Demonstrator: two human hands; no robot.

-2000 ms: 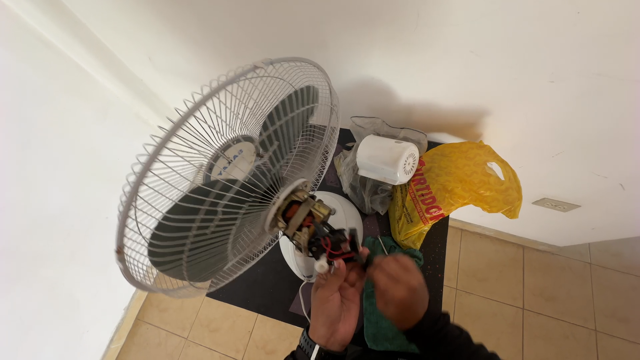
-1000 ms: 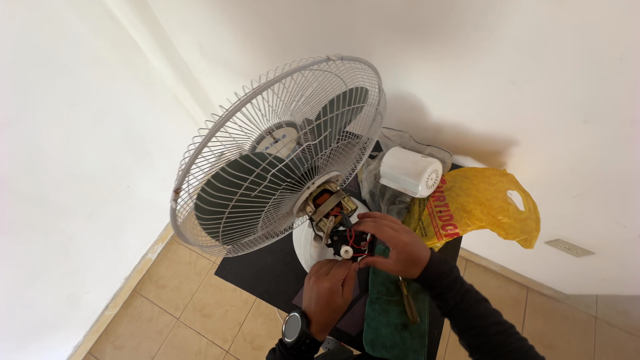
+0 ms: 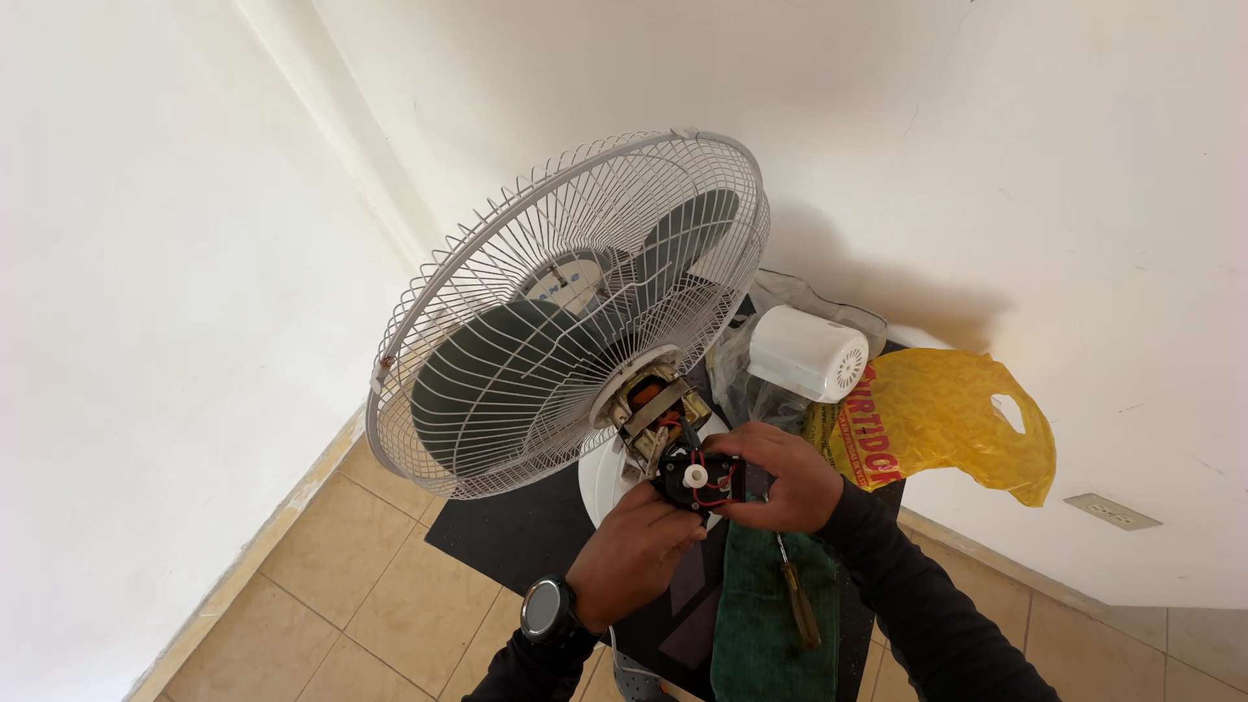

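An electric fan's wire guard (image 3: 575, 322), with dark green blades inside, leans over the table. Behind it the bare fan motor (image 3: 655, 402) is exposed, with copper windings showing. Below the motor, a black plastic housing (image 3: 726, 480) with red wires and a white knob (image 3: 695, 476) is gripped from the right by my right hand (image 3: 785, 478), thumb below and fingers above. My left hand (image 3: 639, 551) pinches the lower left edge of this housing. A screwdriver (image 3: 801, 604) lies on a green cloth (image 3: 760, 634) below my right hand.
A white motor cover (image 3: 804, 351) rests on clear plastic bags (image 3: 731, 366) behind the hands. To its right is a yellow plastic bag (image 3: 955, 419). The black table (image 3: 507, 531) stands against the wall, which bears an outlet (image 3: 1111, 511). A white fan base (image 3: 600, 473) sits beneath the motor.
My right hand was over the housing's right side and now holds its right end, leaving the white knob and red wires in plain sight. The screwdriver lay on the cloth one second ago too.
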